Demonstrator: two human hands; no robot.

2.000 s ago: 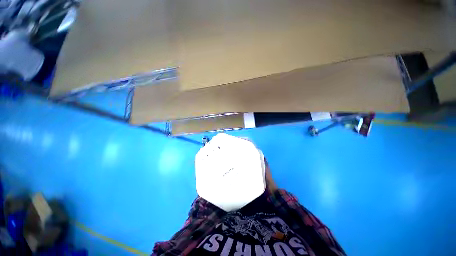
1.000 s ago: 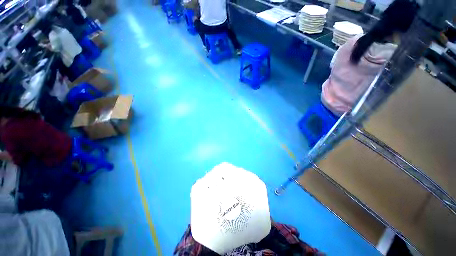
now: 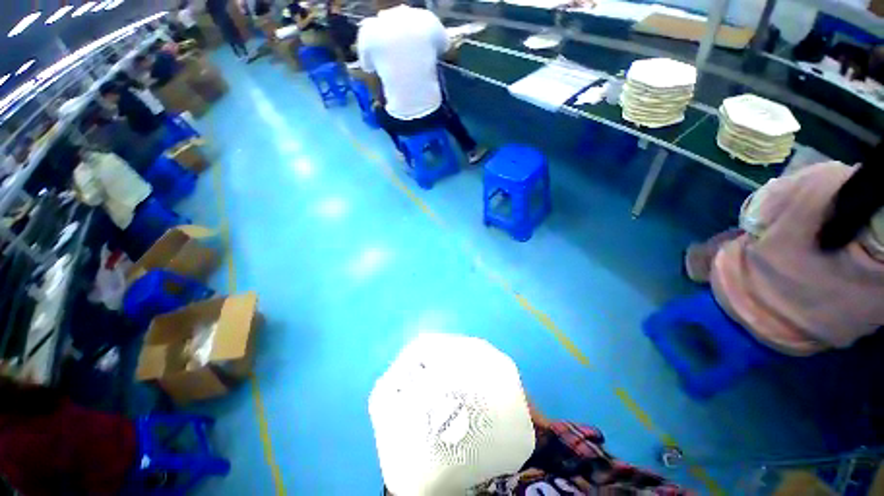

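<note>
A white hexagonal plastic housing (image 3: 452,417) is at the bottom middle, in front of the wearer's chest, with its face up and a small dark mark and fine dotted pattern near its centre. A bit of my right hand (image 3: 543,422) shows at the housing's right edge, beside the plaid sleeve; its fingers are hidden under or behind the housing. My left hand does not show. Whether more housings lie under the top one cannot be told.
Blue stool (image 3: 517,191) stands by the bench at right. Two housing stacks (image 3: 658,92) (image 3: 757,129) and a white bag stack (image 3: 555,82) lie on the bench. A person in pink (image 3: 805,257) sits at right, one in white (image 3: 405,63) ahead. Open carton (image 3: 199,347) is at left; wire rack lower right.
The view has turned from the cardboard-lined rack to the aisle. The rack has dropped to the lower right edge, and the bench and seated people are nearer. The housing stays before the chest.
</note>
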